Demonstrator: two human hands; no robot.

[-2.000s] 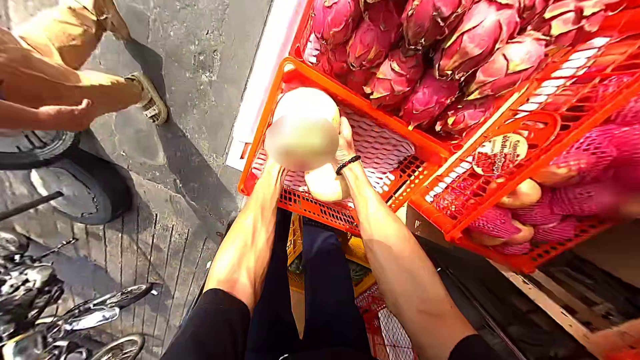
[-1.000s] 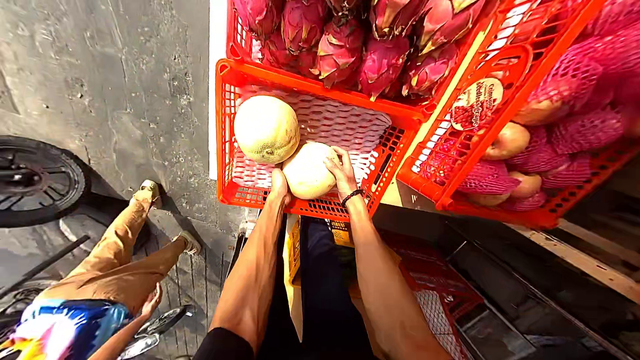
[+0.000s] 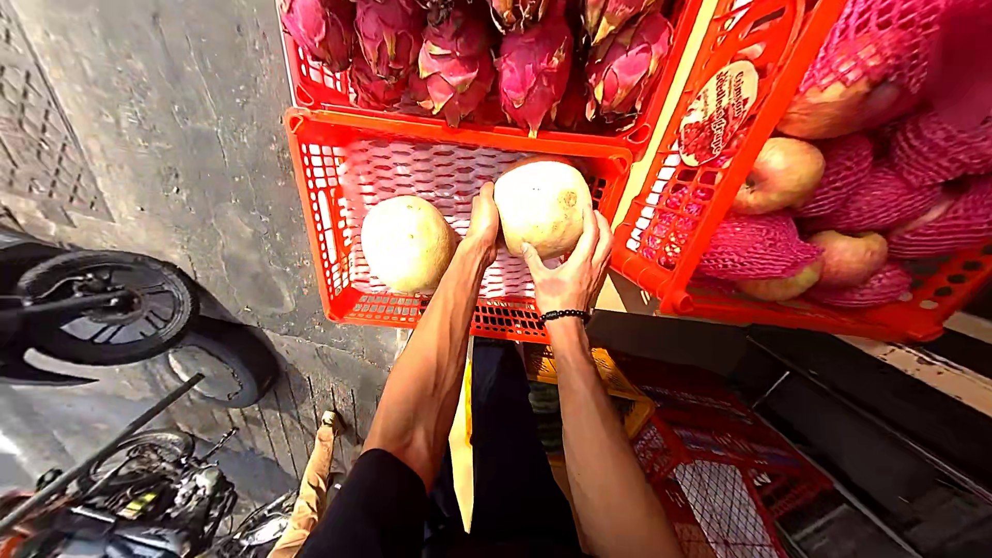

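Both my hands hold one round pale yellow melon (image 3: 542,208) at the right side of a red plastic crate (image 3: 465,132). My left hand (image 3: 483,221) rests along the melon's left side. My right hand (image 3: 572,267), with a black bead bracelet at the wrist, grips it from the lower right, thumb in front. A second pale melon (image 3: 408,244) sits in the left part of the crate, touched by neither hand, near my left forearm. White foam netting (image 3: 426,167) lines the crate's bottom.
Red dragon fruits (image 3: 535,70) fill the crate beyond. At right, a tilted red crate (image 3: 756,155) holds apples, several in pink foam nets. Motorcycles (image 3: 108,306) stand at left on the pavement; a person's leg (image 3: 311,480) shows below them. A yellow crate (image 3: 612,387) sits lower down.
The melon in my hands has moved rightward in the crate, away from the other melon. Two seconds ago my hands held a melon over the crate's left part. The passing person has moved mostly out of view.
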